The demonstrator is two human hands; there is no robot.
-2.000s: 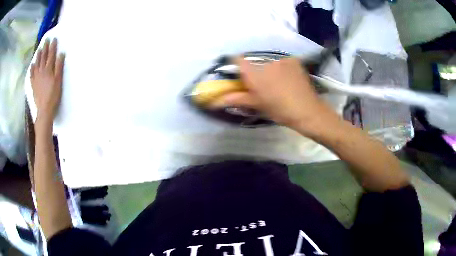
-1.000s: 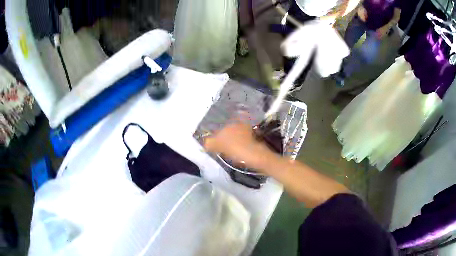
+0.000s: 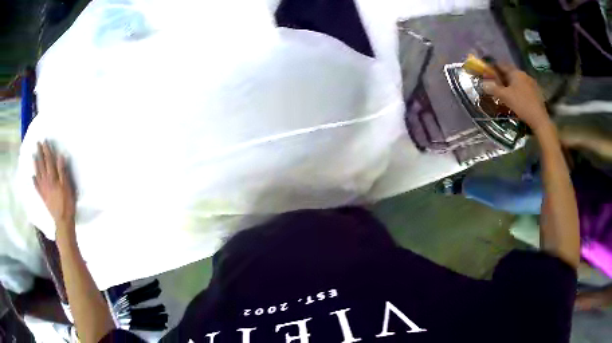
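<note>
The white skirt [image 3: 268, 100] lies spread over the table, with a fine raised seam running across it. The dark bodice [image 3: 329, 23] joins it at the top edge of the picture, partly cut off. My left hand [image 3: 55, 181] lies flat with fingers apart on the white cloth at the far left. My right hand [image 3: 513, 94] grips the yellow-brown handle of the steam iron [image 3: 493, 110], which is over the grey rest pad [image 3: 446, 74] at the table's right end.
Dark thin bars [image 3: 426, 124] lie on the grey pad left of the iron. A whitish hose [image 3: 587, 107] runs off right from behind my right wrist. Another person's blue-clad leg [image 3: 503, 193] and purple clothing show at the right. Black fringed strips [image 3: 144, 305] hang below the table at lower left.
The view has turned back down to the table. The iron has gone from the skirt to the grey pad with my right hand. My left hand, out of view one second ago, shows again on the left.
</note>
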